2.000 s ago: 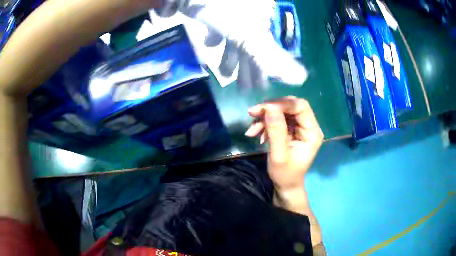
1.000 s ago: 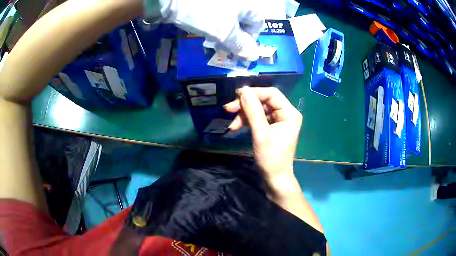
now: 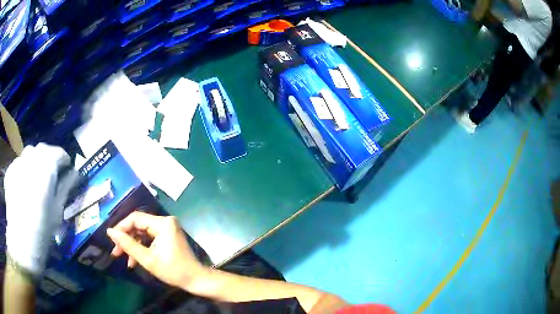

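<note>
A blue laminator box (image 3: pixel 113 175) lies at the lower left, its printed top towards me and its dark side facing my right hand. My left hand (image 3: pixel 35 202), in a white knitted glove, is at the box's left end; its fingers are blurred, and I cannot tell whether they grip it. My bare right hand (image 3: pixel 150 245) is beside the box's near edge, fingers curled and thumb close to the fingertips. No tape shows there. A light-blue tape dispenser (image 3: pixel 222 122) with a roll stands on the table to the right of the box.
White papers (image 3: pixel 132 122) lie loosely behind the box. Two closed laminator boxes (image 3: pixel 328 110) lie side by side near the green table's (image 3: pixel 276 184) edge. An orange object (image 3: pixel 268 32) is behind them. Blue cartons (image 3: pixel 178 37) are stacked at the back. A person (image 3: pixel 513 55) stands at the far right.
The view has swung right, so the box and hands now show at the left. The gloved hand has gone from the box's top to its left end. The right hand stays near the box edge.
</note>
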